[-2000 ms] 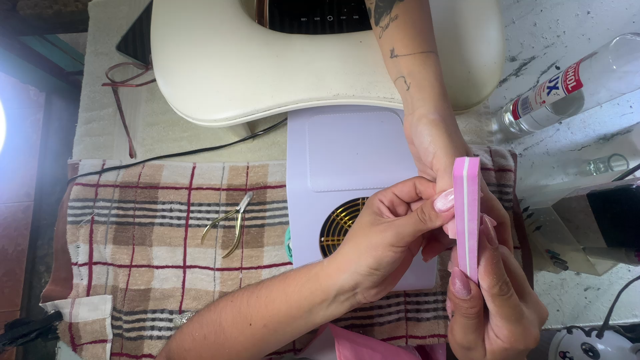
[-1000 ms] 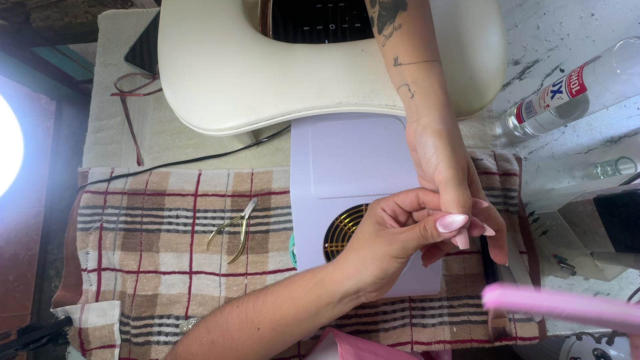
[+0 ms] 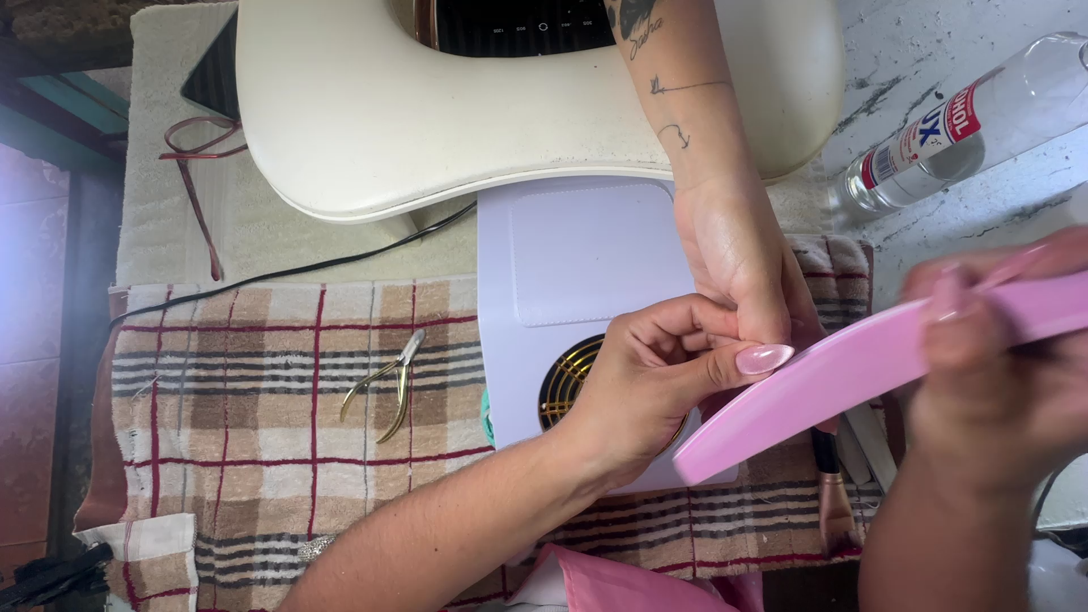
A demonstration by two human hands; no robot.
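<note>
My left hand [image 3: 654,374] pinches a finger of another person's hand [image 3: 739,246], whose tattooed forearm comes down from the top over a cream padded armrest [image 3: 476,127]. In my right hand [image 3: 986,365], blurred, is a pink nail file [image 3: 807,374]. Its front part lies close beside the held fingers; whether it touches a nail cannot be told. Beneath the hands is a lilac nail dust collector [image 3: 586,255] with a round gold fan grille [image 3: 561,382], partly covered by my left hand.
Cuticle nippers [image 3: 387,382] lie on a plaid towel [image 3: 263,416]. An alcohol bottle [image 3: 960,127] lies at the upper right. A brush [image 3: 835,501] and more files [image 3: 867,442] are near the towel's right edge. A black cable [image 3: 340,259] crosses on the left.
The pink file was upright by the held fingers, then low at the right and blurred; now it slants up to the right beside the fingers. My left hand still holds the other person's finger.
</note>
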